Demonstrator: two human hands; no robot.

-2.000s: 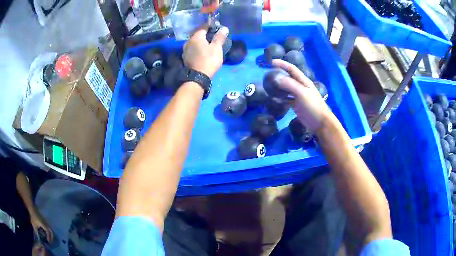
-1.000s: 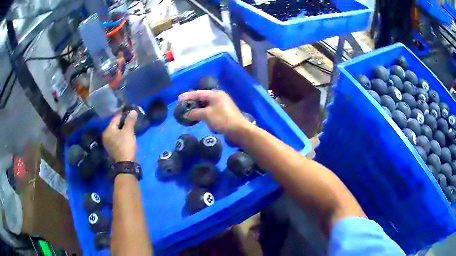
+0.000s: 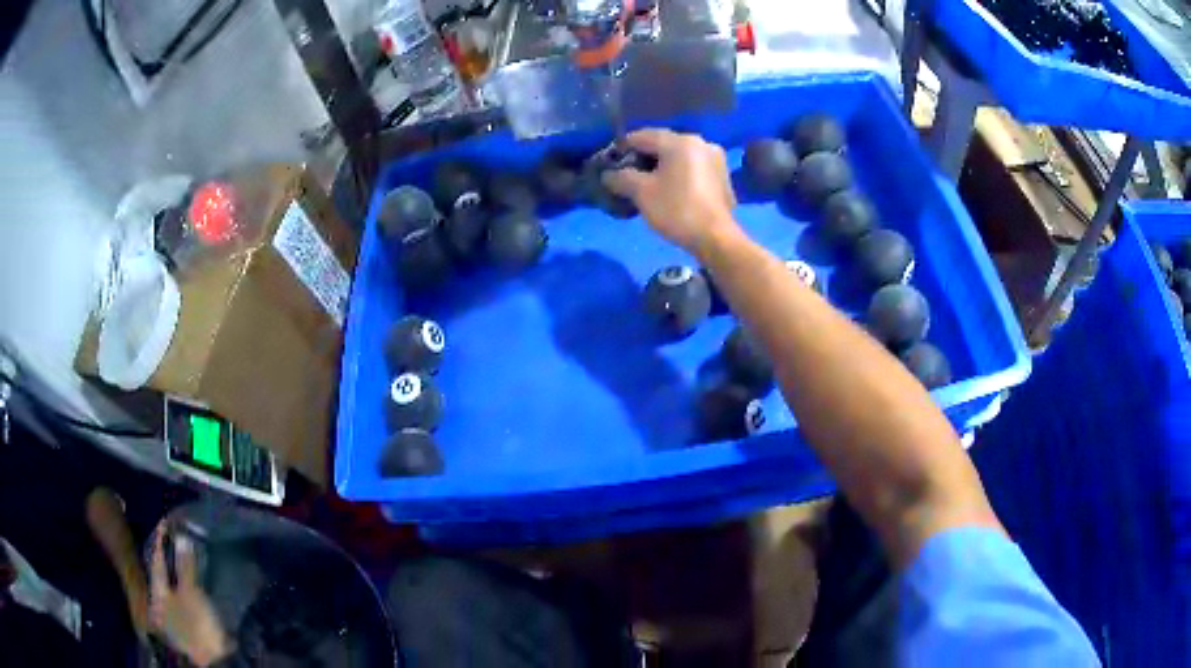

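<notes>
My right hand [image 3: 673, 183] reaches in from the right and grips a black ball [image 3: 611, 180] at the blue tray's far side, just below the metal machine head [image 3: 601, 46]. The fingers hide part of that ball. My left hand is not in view. The blue tray [image 3: 536, 489] holds many more black balls, clustered at the far left, along the right side and near the middle. Some show a white number mark, such as the ball [image 3: 678, 302] near the centre.
A cardboard box [image 3: 229, 313] with a white dish [image 3: 137, 320] and a scale [image 3: 222, 450] stand left. Another person's hand [image 3: 183, 600] is over a black tub [image 3: 307, 587]. A raised blue tray [image 3: 1045, 72] and a deep blue tote [image 3: 1084, 379] are at right.
The view has swung back left. My left hand has left the picture. My right hand has moved from above the tray to a ball under the machine head.
</notes>
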